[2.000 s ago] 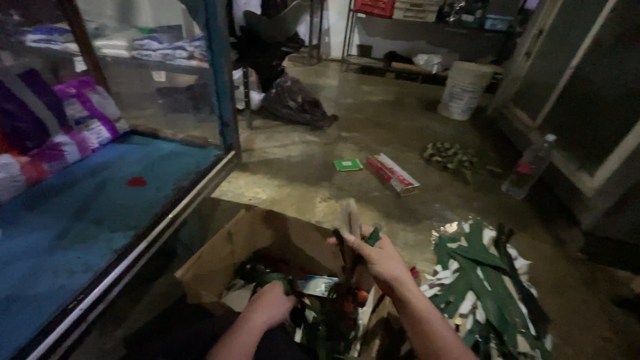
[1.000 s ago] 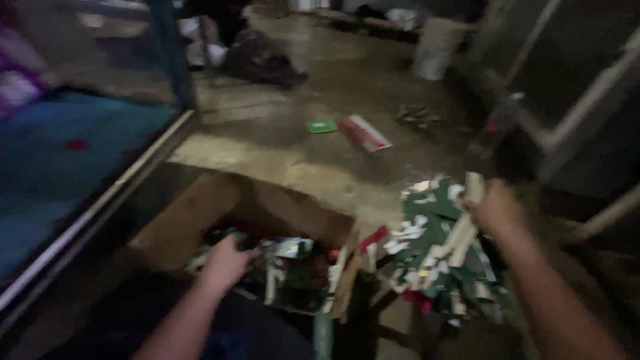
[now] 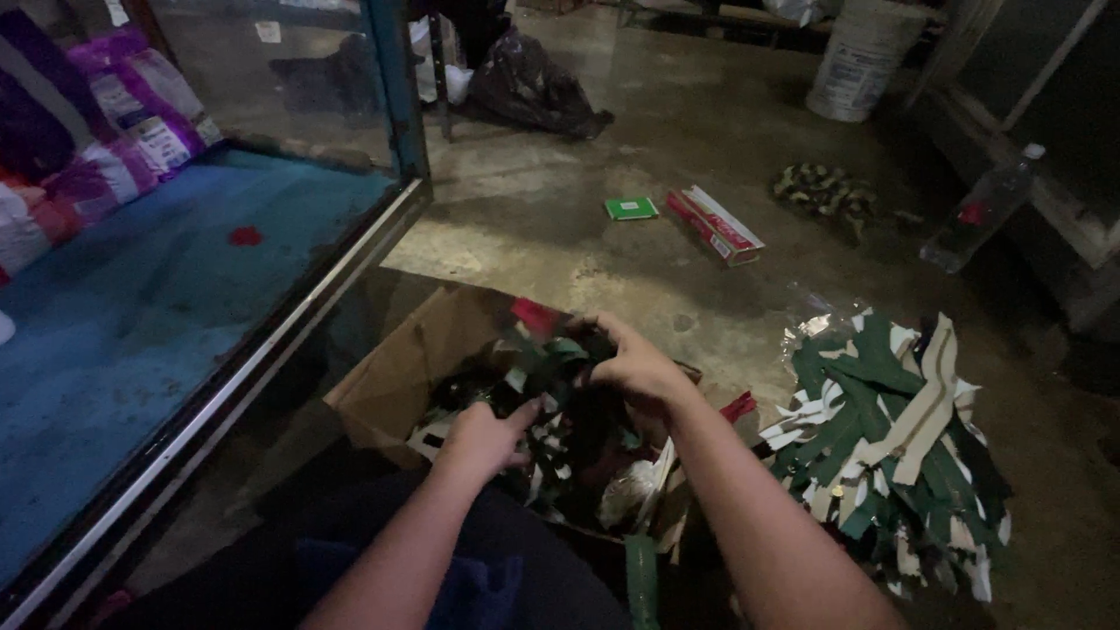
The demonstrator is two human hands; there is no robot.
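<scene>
Both hands are in an open cardboard box (image 3: 394,376) full of mixed zippers and scraps. My left hand (image 3: 484,437) reaches in at the middle, thumb and fingers against dark and white pieces. My right hand (image 3: 634,363) is curled over the far right side, touching a dark tangle of pieces; its fingertips are partly hidden. A red piece (image 3: 535,317) stands up beside it, blurred. A green zipper (image 3: 641,577) hangs over the box's near edge. To the right, a heap of green, white and beige zippers (image 3: 875,437) lies on the floor, a beige one (image 3: 927,398) on top.
Beyond the box lie a green packet (image 3: 631,208) and a long red-and-white carton (image 3: 716,226). A coiled bundle (image 3: 822,194), a plastic bottle (image 3: 984,210) and a white bucket (image 3: 862,61) are at the right. A metal-edged glass case (image 3: 289,324) borders the left; a black bag (image 3: 534,87) lies behind.
My right hand has moved from the zipper heap back to the box, and a beige zipper now lies on the heap. My left hand is still at the box.
</scene>
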